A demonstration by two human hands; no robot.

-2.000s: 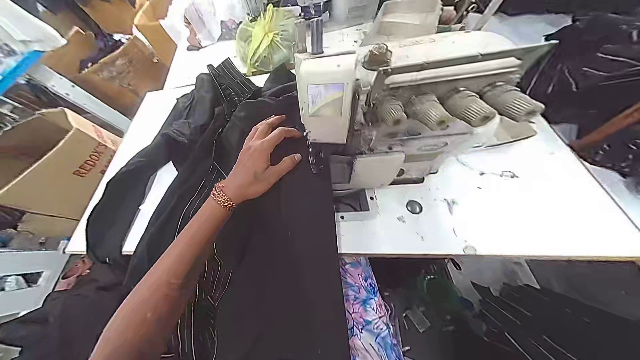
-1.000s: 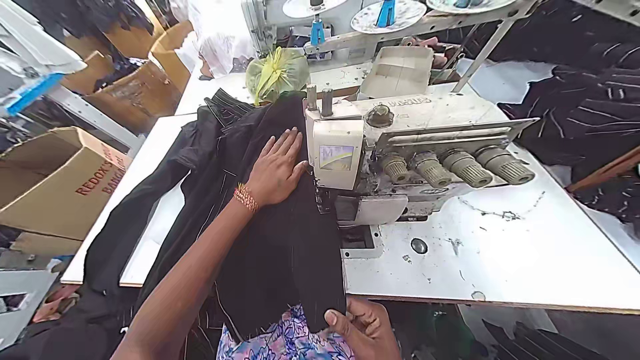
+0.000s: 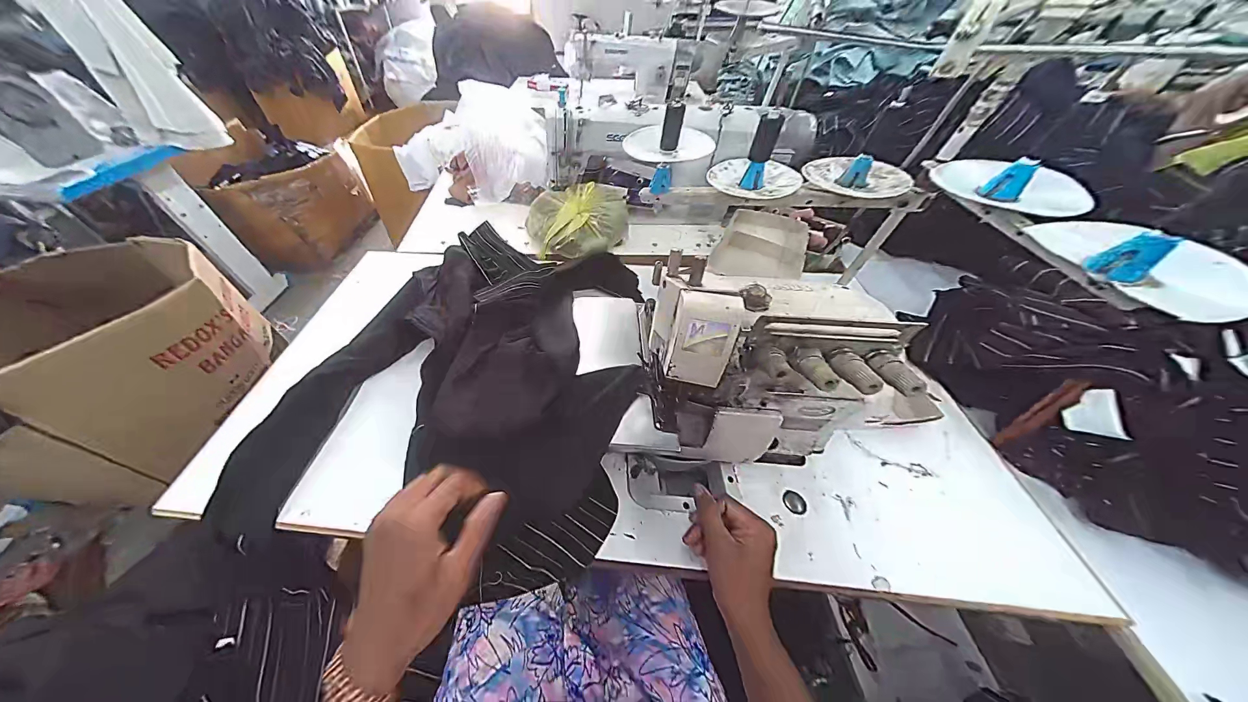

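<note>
Black fabric (image 3: 507,390) with pale stripes near its lower edge lies on the white sewing table (image 3: 975,546), left of an overlock sewing machine (image 3: 780,361). My left hand (image 3: 429,556) is at the lower left edge of the fabric, its fingers curled and the thumb apart; whether it grips cloth is unclear. My right hand (image 3: 731,546) is over the table's front part, just below the machine's bed, with thumb and forefinger close together; anything between them is too small to tell. The fabric's right edge comes close to the presser foot area.
An open cardboard box (image 3: 107,361) stands left of the table. Behind the machine are a yellow-green plastic bag (image 3: 577,219), white thread-stand discs (image 3: 760,178) and another sewing machine (image 3: 624,68). Dark striped cloth (image 3: 1063,351) is heaped on the right.
My left hand has left the flat cloth beside the machine and come back toward me. My right hand has moved from the cloth's lower corner to the right, over the table. The view has shifted widely.
</note>
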